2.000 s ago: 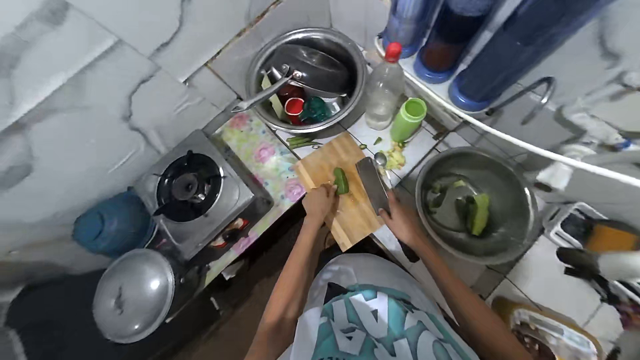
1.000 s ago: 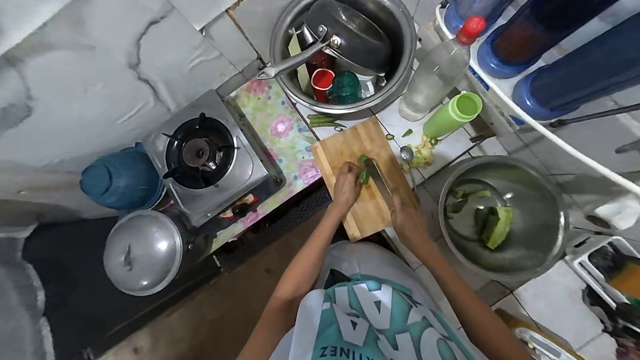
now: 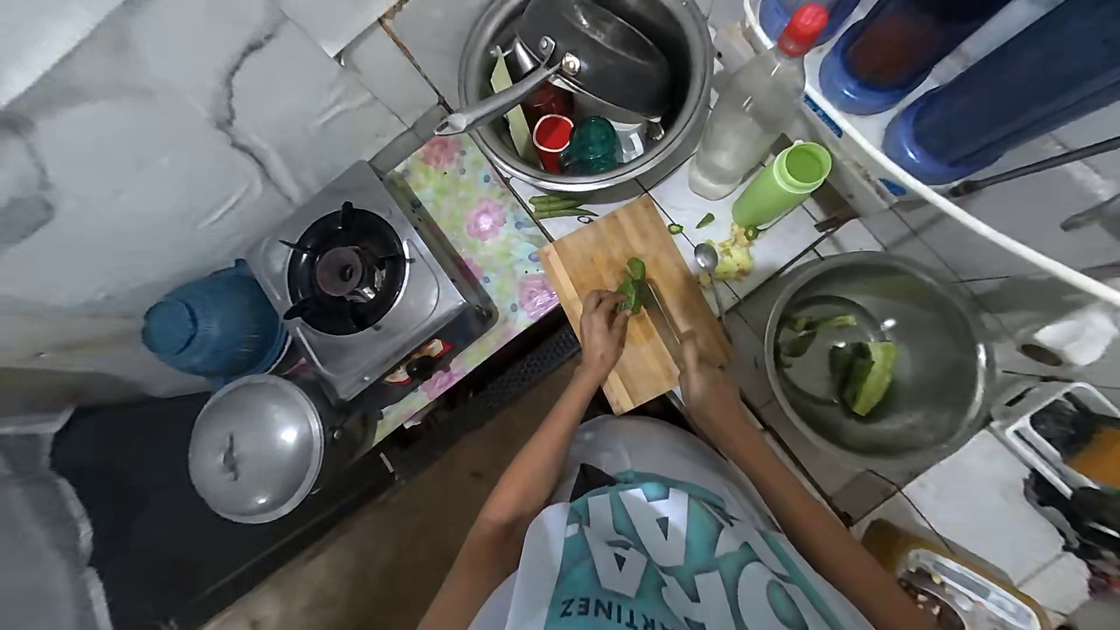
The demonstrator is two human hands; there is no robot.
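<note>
A wooden cutting board (image 3: 652, 359) lies on the tiled counter in front of me. On it my left hand (image 3: 604, 328) presses a piece of green vegetable (image 3: 630, 293) with its fingertips. My right hand (image 3: 703, 378) grips a kitchen knife (image 3: 662, 322), whose blade is beside the green pieces, near my left fingertips. To the right, a metal basin (image 3: 941, 359) holds larger green vegetable pieces (image 3: 868, 376). A spoon (image 3: 707, 259) and pale yellowish scraps (image 3: 733, 255) lie past the board's right edge. Long green pods (image 3: 556, 206) lie beyond its far edge.
A metal basin of cookware (image 3: 698, 96), a clear bottle (image 3: 744, 118) and a green container (image 3: 783, 185) stand behind the board. Left are a gas stove (image 3: 429, 289), a lidded pot (image 3: 255, 449) and a blue plastic vessel (image 3: 206, 328). A rack (image 3: 962, 210) with blue containers is at upper right.
The knife has moved from the board's right side onto the green piece beside my left hand, and that piece now shows as separate bits. The view has shifted closer.
</note>
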